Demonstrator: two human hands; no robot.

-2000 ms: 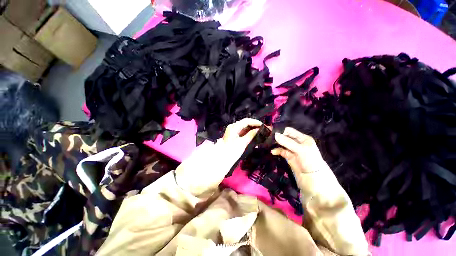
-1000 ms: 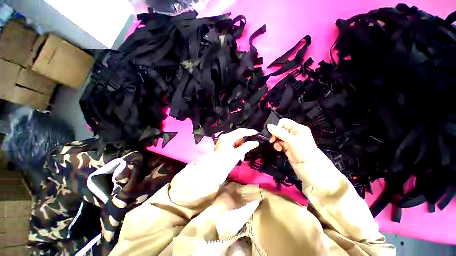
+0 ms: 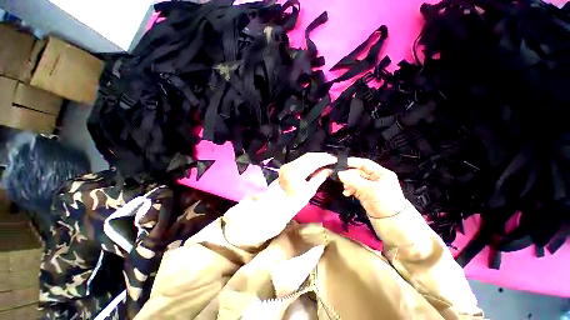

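Note:
My left hand [image 3: 307, 175] and my right hand [image 3: 369, 184] meet over the near part of the pink table. Between their fingertips they pinch a small black piece of webbing strap [image 3: 340, 164]. Whether a buckle is on it cannot be told, as the fingers cover part of it. Behind and right of my hands lies a middle pile of small black plastic buckles [image 3: 400, 150]. A heap of black straps [image 3: 250, 75], some with small triangular camouflage tabs, lies to the left. A larger heap of black webbing straps [image 3: 512, 125] lies to the right.
The pink tabletop [image 3: 225, 169] shows between the heaps. Camouflage fabric [image 3: 81, 231] with white edging lies at lower left. Cardboard boxes [image 3: 65, 69] and a dark plastic sack [image 3: 47, 169] stand at far left. A white panel [image 3: 106, 22] is at upper left.
The view has shifted, so the heaps sit higher in the picture. My hands have come together, and the strap piece between the fingertips has changed its angle.

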